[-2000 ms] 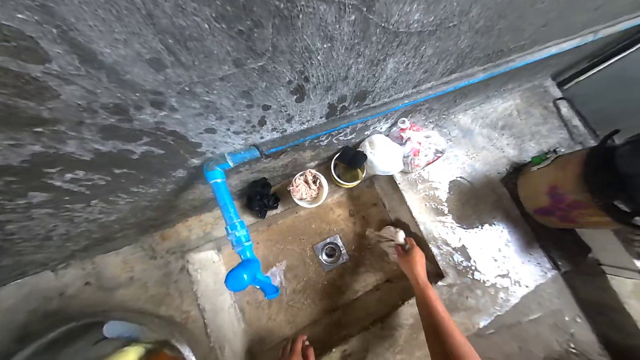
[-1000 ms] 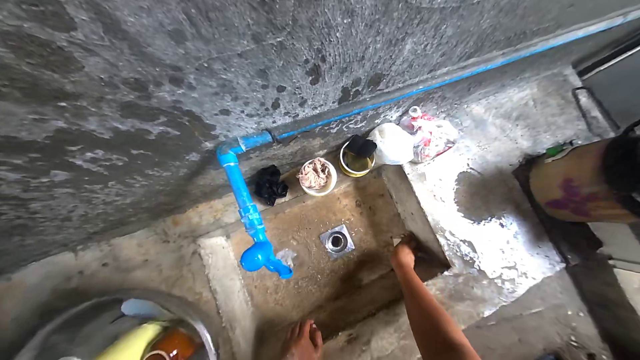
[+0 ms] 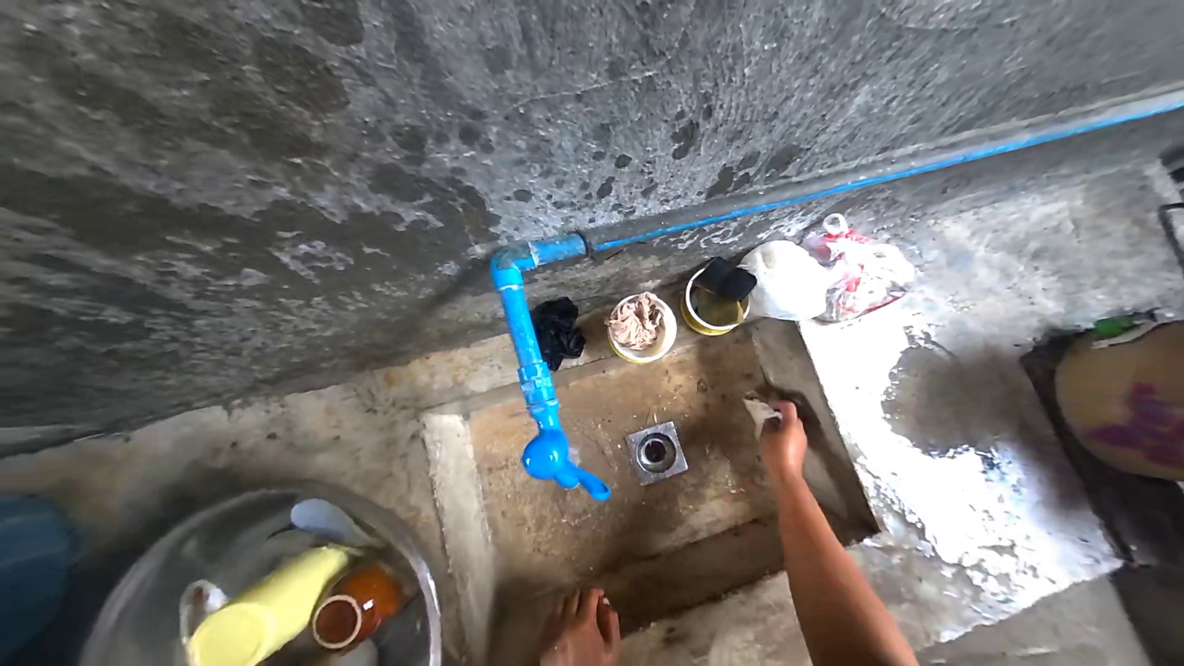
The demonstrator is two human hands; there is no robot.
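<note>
My right hand (image 3: 784, 439) is closed on a pale, crumpled scrap (image 3: 761, 412), perhaps cloth or plastic, by the right wall of a sunken concrete wash basin (image 3: 555, 518). Left of the hand, a square metal floor drain (image 3: 658, 452) is set in the basin's bottom. A blue plastic tap (image 3: 548, 455) on a blue pipe hangs over the left part of the basin. What appears to be a bare foot (image 3: 583, 634) shows at the bottom edge. My left hand is out of view.
Along the basin's back ledge are a black plastic bag (image 3: 557, 331), a tub with a pinkish cloth-like bundle (image 3: 638, 324), a tub of yellowish liquid (image 3: 714, 313) and plastic bags (image 3: 786, 280). A metal bowl of dishes (image 3: 430, 592) stands lower left, a tan container (image 3: 1124, 398) at right.
Compared with a second ago, my right hand has moved slightly toward the back of the basin, and the pale scrap shows more plainly. The view has shifted left.
</note>
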